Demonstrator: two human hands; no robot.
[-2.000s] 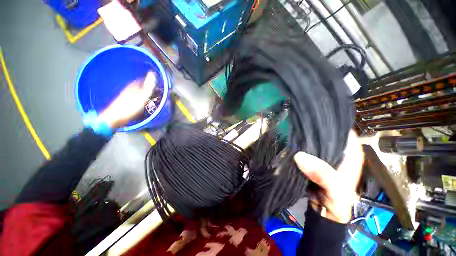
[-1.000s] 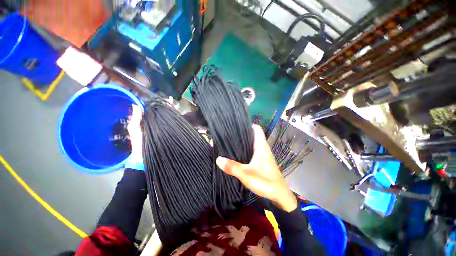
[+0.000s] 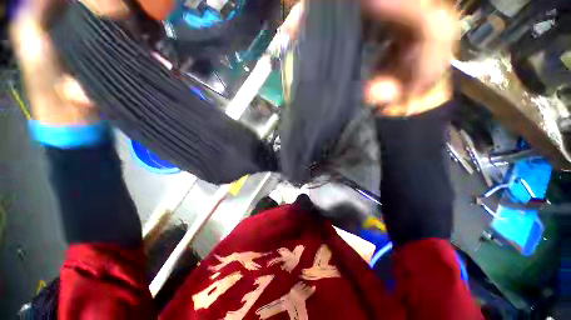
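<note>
A thick black cable bundle hangs bent in front of my chest, with one arm of it (image 3: 156, 100) running up to the left and the other arm (image 3: 322, 81) running up to the right. My left hand (image 3: 50, 69) is raised at the upper left, blurred, around the left part of the bundle. My right hand (image 3: 407, 62) is raised at the upper right, blurred and cut by the top edge, at the right part of the bundle. The two parts meet low in the middle. The bundle's upper ends are out of the picture.
Pale poles (image 3: 206, 215) run diagonally below the bundle. A blue bucket (image 3: 153, 156) shows behind the left part. Blue trays (image 3: 523, 203) lie at the right. A metal press part (image 3: 513, 112) juts in at the upper right. Dark cables lie at the lower left.
Both hands have risen and moved apart, lifting the bundle parts from my lap towards the top of the picture. The large blue bucket is now mostly hidden behind the bundle.
</note>
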